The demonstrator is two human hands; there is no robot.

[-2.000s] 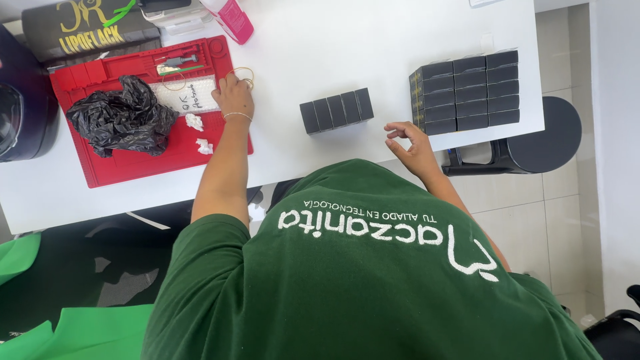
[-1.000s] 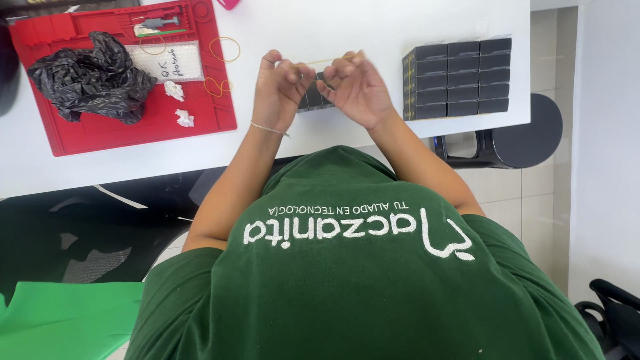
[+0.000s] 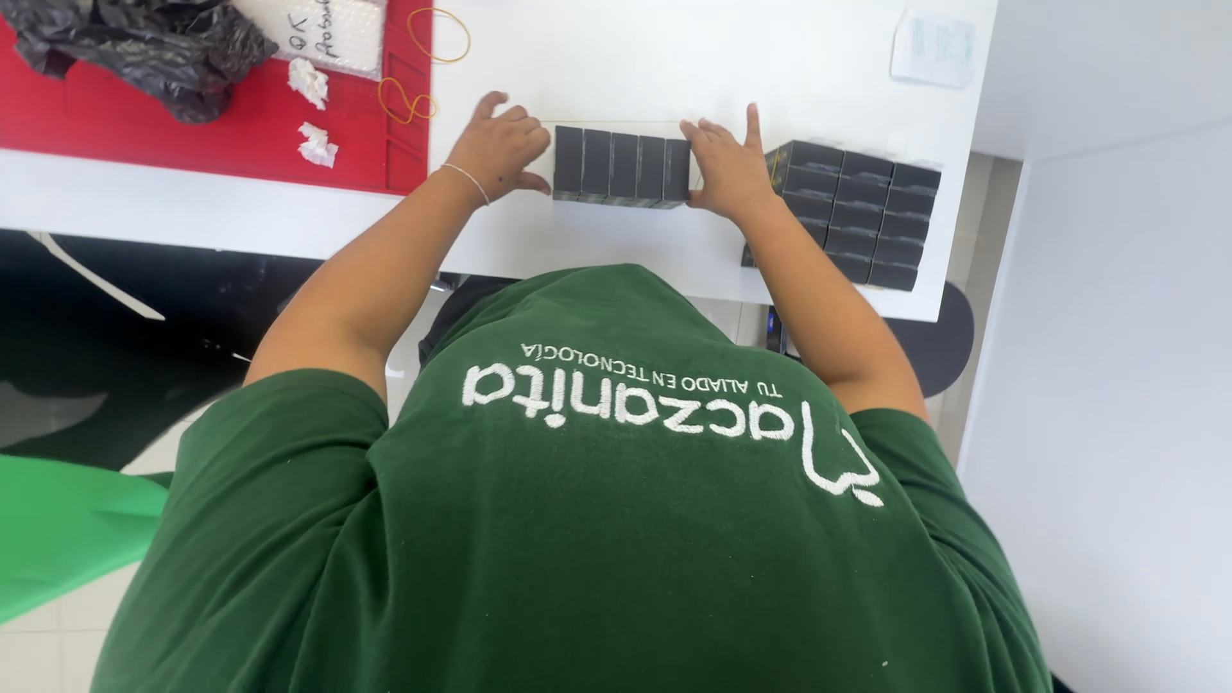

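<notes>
A row of several small black boxes (image 3: 622,166) stands on the white table in front of me. My left hand (image 3: 499,152) is at the row's left end and my right hand (image 3: 727,168) at its right end, fingers spread. A thin rubber band (image 3: 616,121) is stretched between the fingers of both hands, along the far side of the row. Whether it also passes along the near side cannot be seen. More black boxes (image 3: 859,217) are stacked in a block at the right, partly behind my right forearm.
A red work mat (image 3: 361,130) at the left carries a crumpled black plastic bag (image 3: 144,48), crumpled white paper (image 3: 318,144) and a bubble-wrap pouch (image 3: 332,34) with handwriting. Loose rubber bands (image 3: 408,101) lie at its edge. A clear packet (image 3: 934,48) lies at the far right. A dark stool (image 3: 938,342) stands beyond the table.
My left hand was at the mat beside a rubber band, then both hands met above the row. Now they are apart at its two ends, with the band stretched between them.
</notes>
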